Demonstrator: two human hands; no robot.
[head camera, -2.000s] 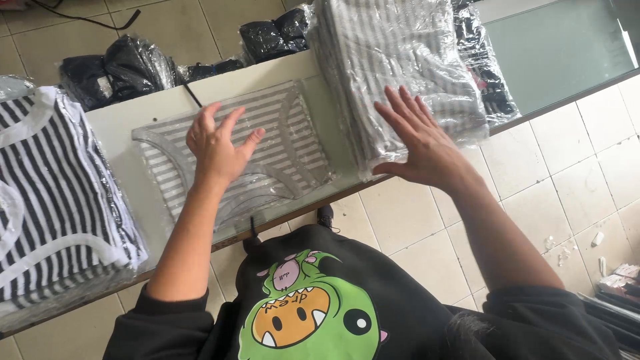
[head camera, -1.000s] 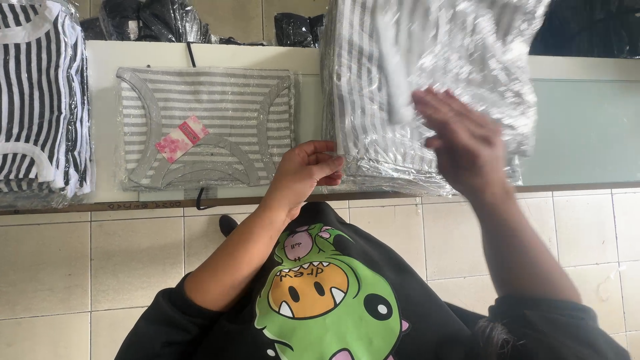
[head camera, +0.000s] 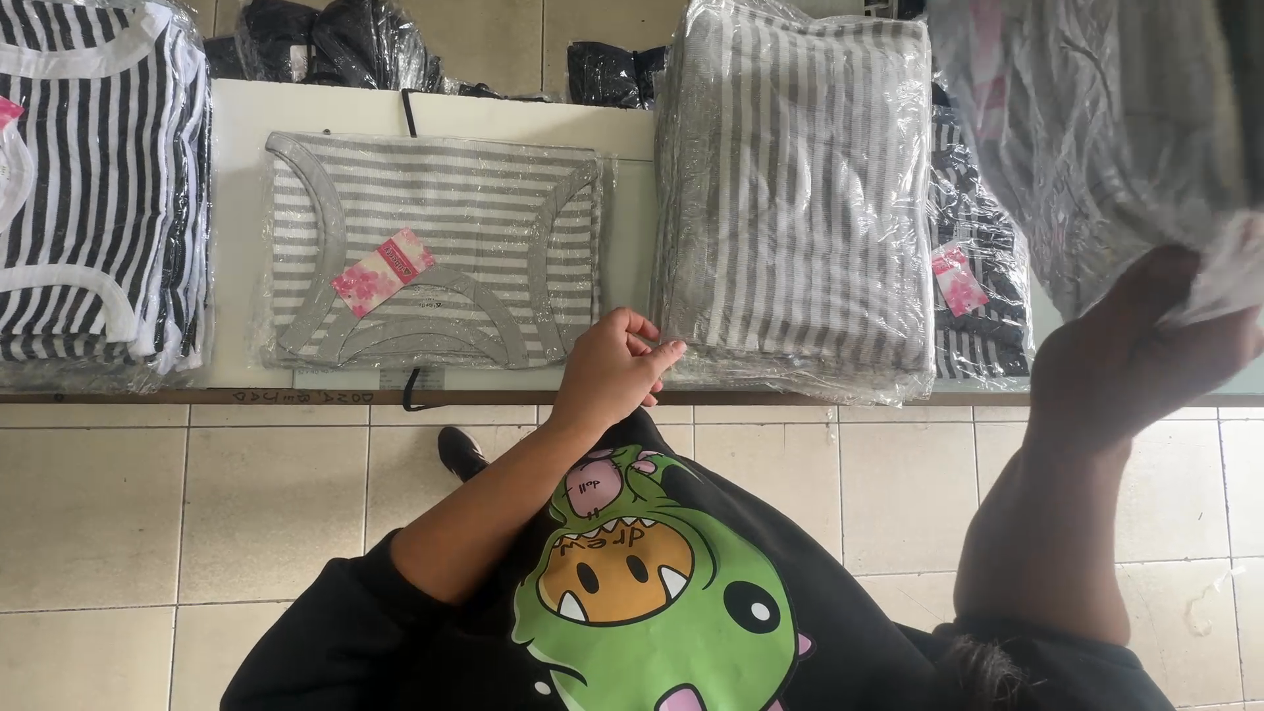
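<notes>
My left hand (head camera: 620, 363) pinches the lower left corner of the clear plastic wrapping on a tall stack of grey-and-white striped garments (head camera: 800, 197). At the upper right my right hand (head camera: 1136, 346) holds up a bagged grey garment (head camera: 1076, 168) by its plastic; it is blurred and partly cut off by the frame. Left of the stack, a bagged grey-and-white striped tank top (head camera: 444, 212) lies flat with a pink-and-white tag (head camera: 383, 272) on it. A black strap (head camera: 409, 114) shows at the top and bottom edges of that top.
A pile of black-and-white striped garments (head camera: 99, 197) in plastic stands at the left of the table (head camera: 237, 118). More dark striped bagged garments (head camera: 973, 326), bearing a pink tag, lie right of the grey stack. Black bagged bundles (head camera: 336, 44) sit beyond the far edge.
My right hand has moved from above the stack to the right, lifting a bagged garment. My left hand, over the single tank top two seconds ago, is at the stack's corner.
</notes>
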